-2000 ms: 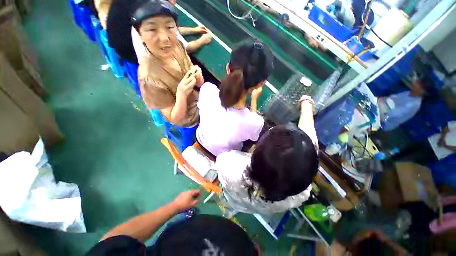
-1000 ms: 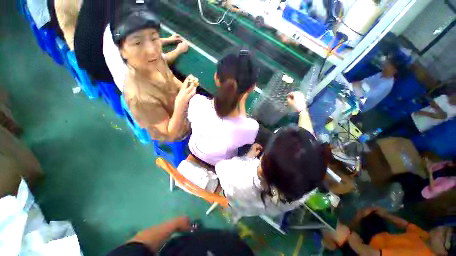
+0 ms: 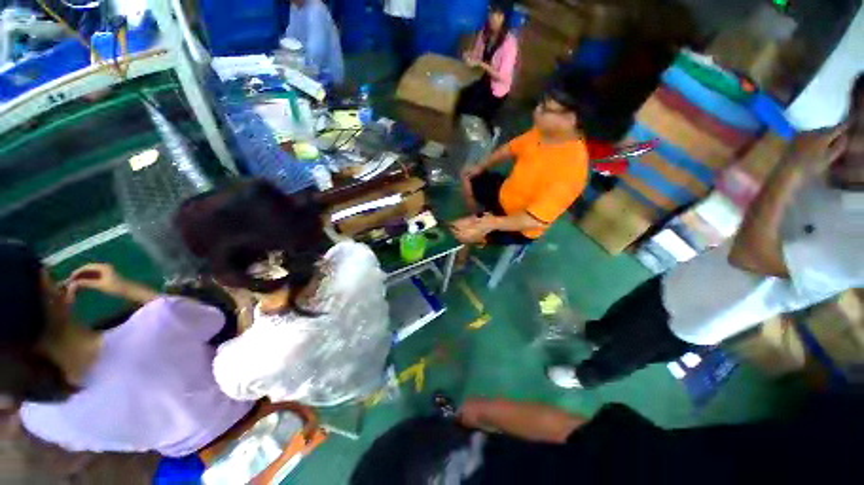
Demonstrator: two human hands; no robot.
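My right forearm reaches in from the lower right. The blurred end of my right hand (image 3: 466, 411) shows at the bottom centre, beside a small dark round object; its fingers cannot be made out. My left hand is not in view. No thing is clearly seen in my hands. A stack of clear blister trays (image 3: 156, 204) lies on the bench at the left, with a pale paper label (image 3: 144, 159) on top. A clear, shiny object, perhaps a tray (image 3: 557, 325), with a yellowish patch lies on the green floor right of centre.
Two seated workers (image 3: 308, 332) are at the lower left beside an orange chair (image 3: 308, 445). A side table holds a green bottle (image 3: 413, 244). A person in orange (image 3: 547, 180) sits behind it. A person in white (image 3: 706, 294) stands at right, near stacked cartons (image 3: 616, 223).
The view has swung right. The seated workers and trays have shifted left in the picture, and the stacked cartons and standing person have appeared. My left forearm has gone from view; my right now shows.
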